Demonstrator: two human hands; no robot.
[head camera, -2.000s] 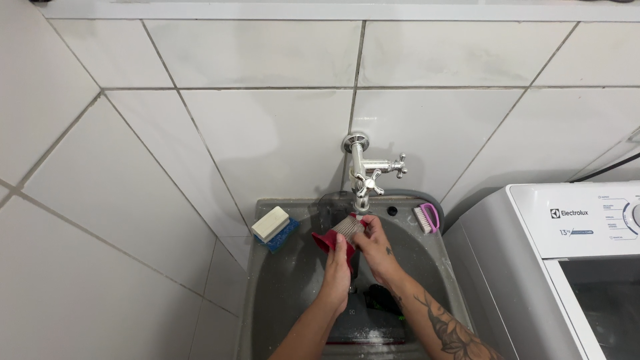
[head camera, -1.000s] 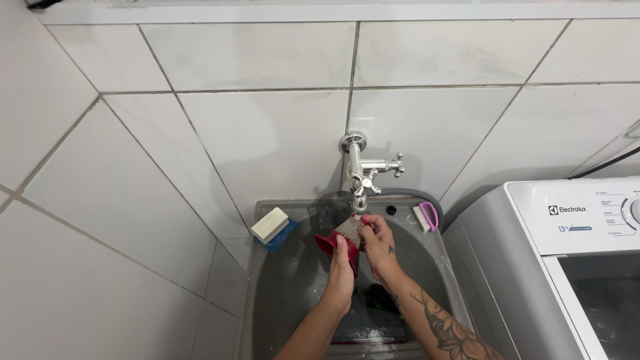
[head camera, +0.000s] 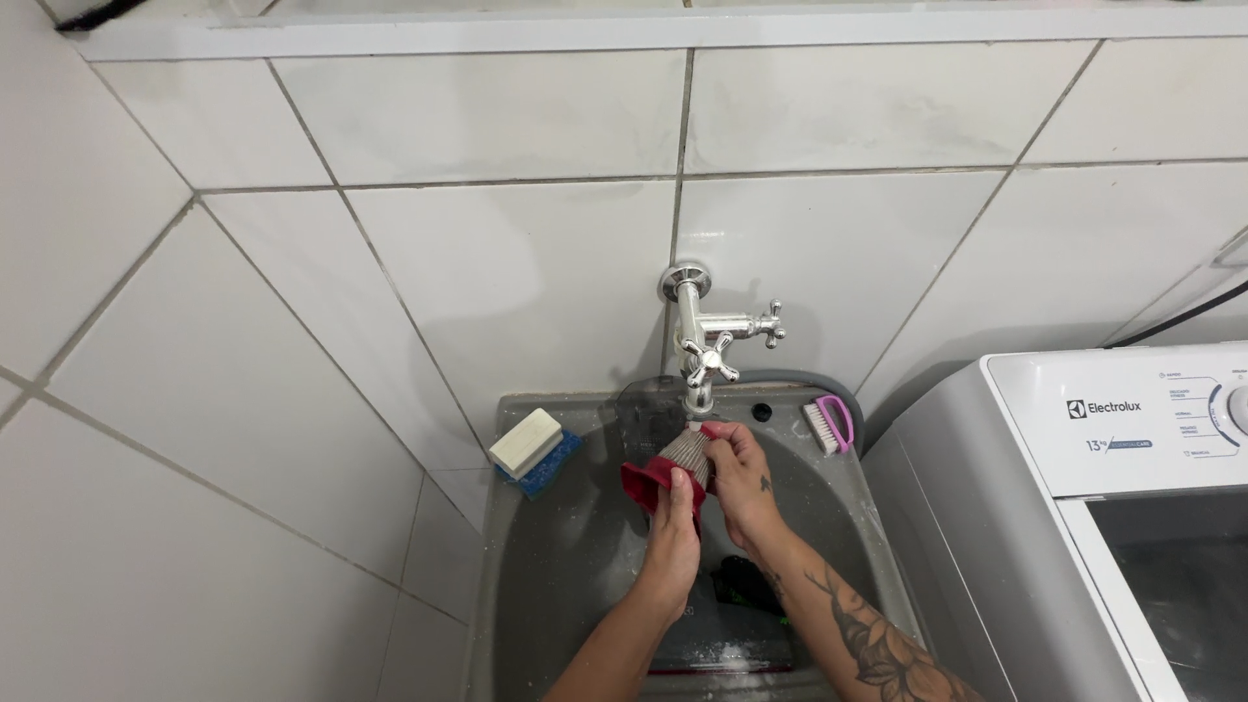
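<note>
A pleated filter with a red rim (head camera: 688, 452) is held under the spout of the chrome faucet (head camera: 710, 359). My left hand (head camera: 673, 536) grips its red lower rim, with the wide end tilted to the left. My right hand (head camera: 743, 483) pinches the filter's upper right edge near the spout. Both hands are over a grey laundry sink (head camera: 546, 575). Behind the filter, a smoky transparent plastic container (head camera: 639, 419) leans at the back of the basin. A dark object with green bits (head camera: 749, 585) lies in the basin, partly hidden by my right forearm.
On the sink's left corner a white soap bar (head camera: 526, 442) rests on a blue sponge (head camera: 549, 466). A purple-handled scrub brush (head camera: 829, 425) lies on the right corner. An Electrolux washing machine (head camera: 1014, 439) stands at the right. Tiled walls rise behind and at left.
</note>
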